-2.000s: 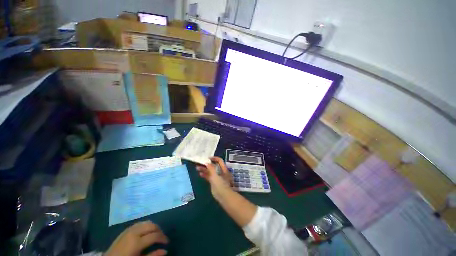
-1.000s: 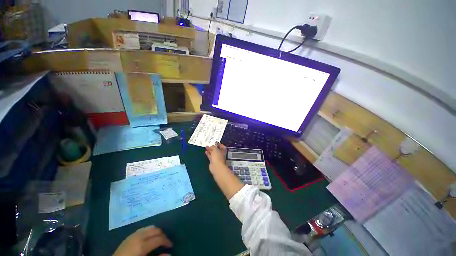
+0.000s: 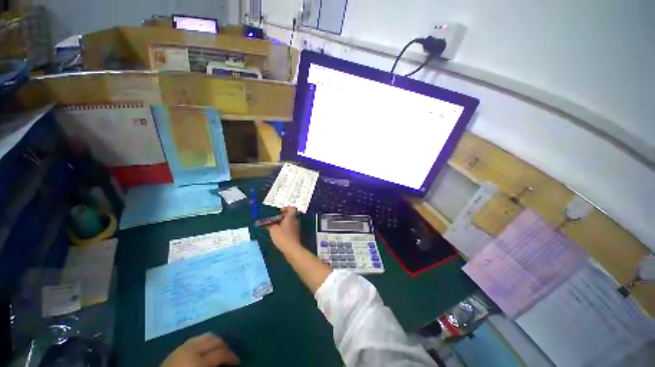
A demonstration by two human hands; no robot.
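The cream-white handwritten card (image 3: 292,188) leans on the left end of the keyboard. My right hand (image 3: 286,229) is just below the card's lower edge, its fingers closed around a slim dark pen (image 3: 269,221) that points left. The blue form (image 3: 208,287), with a round stamp at its right corner, lies on the dark green desktop. It partly covers a white written slip (image 3: 208,244). My left hand (image 3: 201,353) rests at the bottom edge, partly cut off; its fingertips do not show clearly.
The calculator (image 3: 349,244) stands right of my right forearm. Behind are the keyboard (image 3: 359,204) and monitor (image 3: 381,125); a red-edged mouse pad (image 3: 416,247) lies right. A bright blue pen (image 3: 254,203) and small packet (image 3: 232,195) lie behind. A plastic bag (image 3: 64,344) is at lower left.
The card has gone from my right hand to leaning on the keyboard. My right hand has drawn back from it and now holds the pen. The view has shifted slightly.
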